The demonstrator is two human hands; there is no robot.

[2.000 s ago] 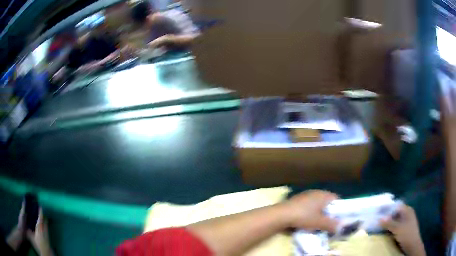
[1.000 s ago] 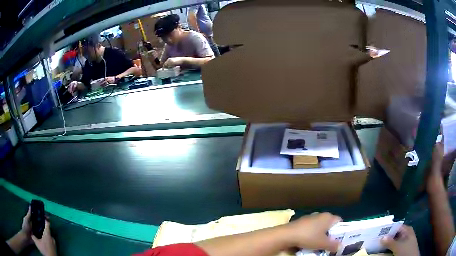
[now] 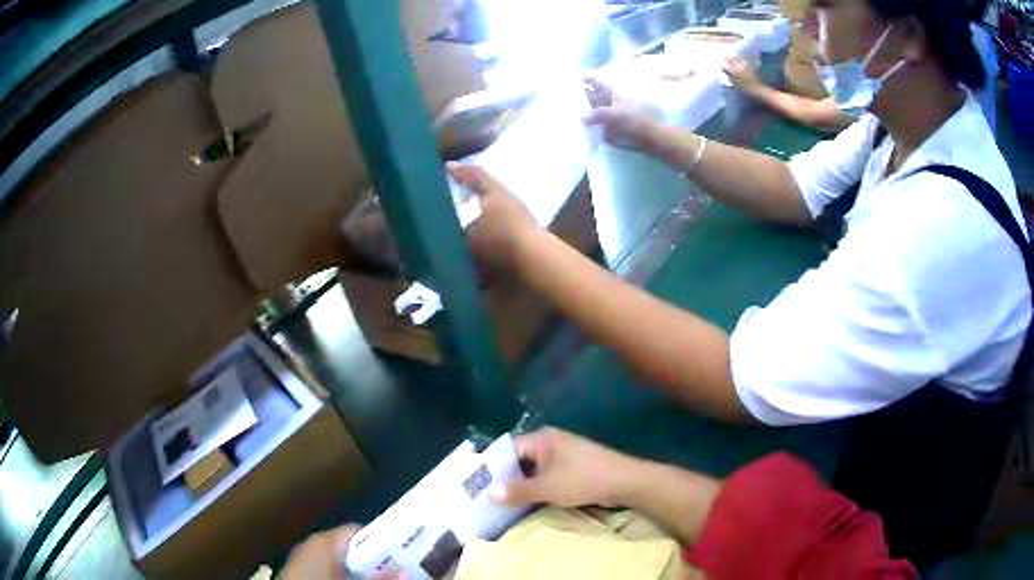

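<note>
A stack of white leaflets point(image 3: 437, 515) with a dark picture and a square QR code is held low in front of me. My right hand point(image 3: 556, 467) grips its right end, red sleeve behind it. My left hand point(image 3: 323, 555) is at its left end, partly cut off by the bottom edge. Crumpled yellow-tan paper point(image 3: 578, 549) lies under and beside the leaflets. At left, an open brown carton point(image 3: 267, 499) holds a grey-lilac tray, with one leaflet point(image 3: 204, 421) on top and a small brown box point(image 3: 208, 470) partly under it.
A green metal post point(image 3: 414, 193) stands in front of me, with a white clip-like piece point(image 3: 418, 303) beside it. Behind it is another carton point(image 3: 391, 323). A masked neighbour point(image 3: 884, 272) reaches across at right, both hands at a bright white block. More white packing blocks point(image 3: 720, 43) stand farther along.
The view has swung right. The carton now shows at the left and the neighbour is in full view. Both my hands still hold the leaflet stack. The phone and left-side workers are out of view.
</note>
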